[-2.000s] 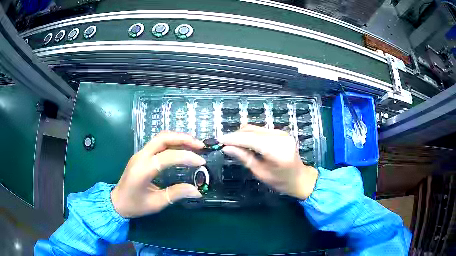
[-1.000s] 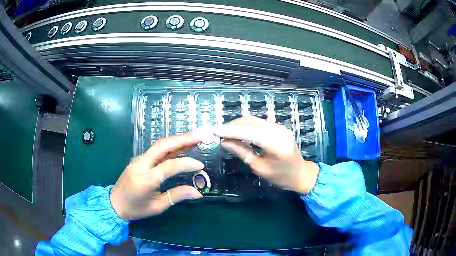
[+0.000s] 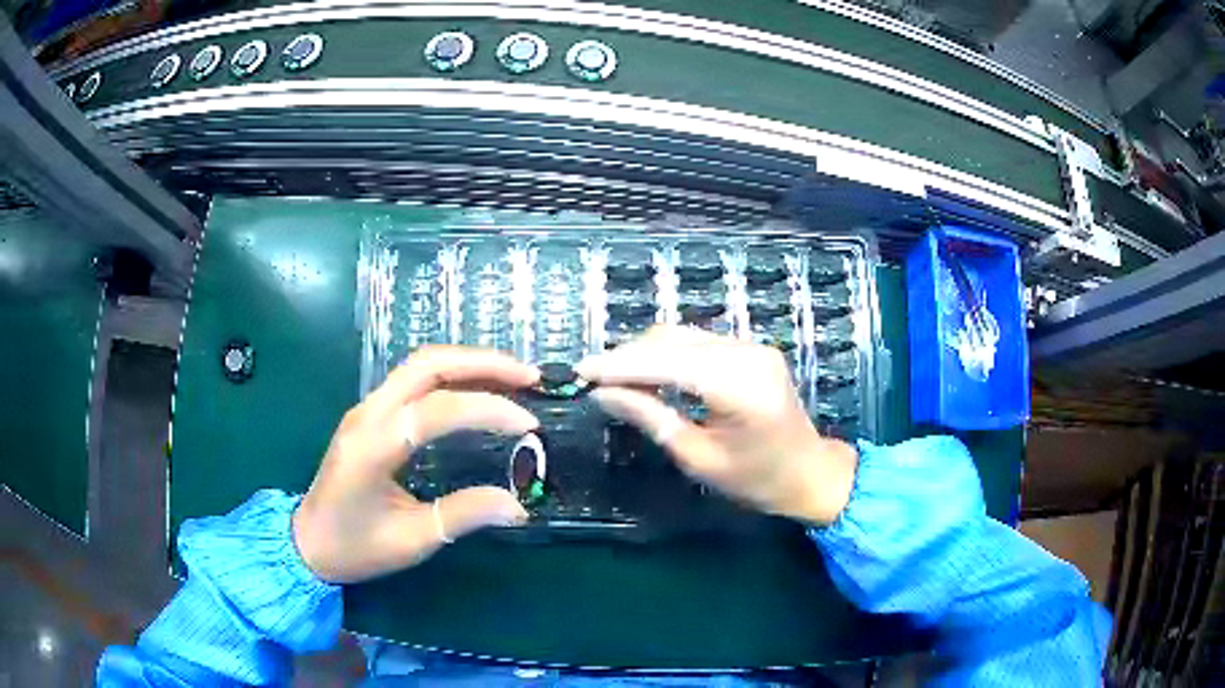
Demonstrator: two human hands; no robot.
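Observation:
My left hand holds a round unit with a white ring, dark centre and green edge between thumb and a finger. My left index fingertip also touches a second round unit, seen nearly edge-on, dark with green on its lower edge. My right hand pinches this second unit from the right with thumb and index finger. Both hands are above the clear tray. The tray's left columns look glassy; its right columns hold dark parts. The hands hide part of the tray.
A conveyor with several spaced round units runs across the top. A blue bin with a thin dark stick and crumpled pale scraps stands right of the tray. One small round unit lies on the green mat at left.
The second unit showed dark, then a bright white face, and now dark nearly edge-on again. The unit low in my left hand has tilted slightly. The conveyor units have moved right.

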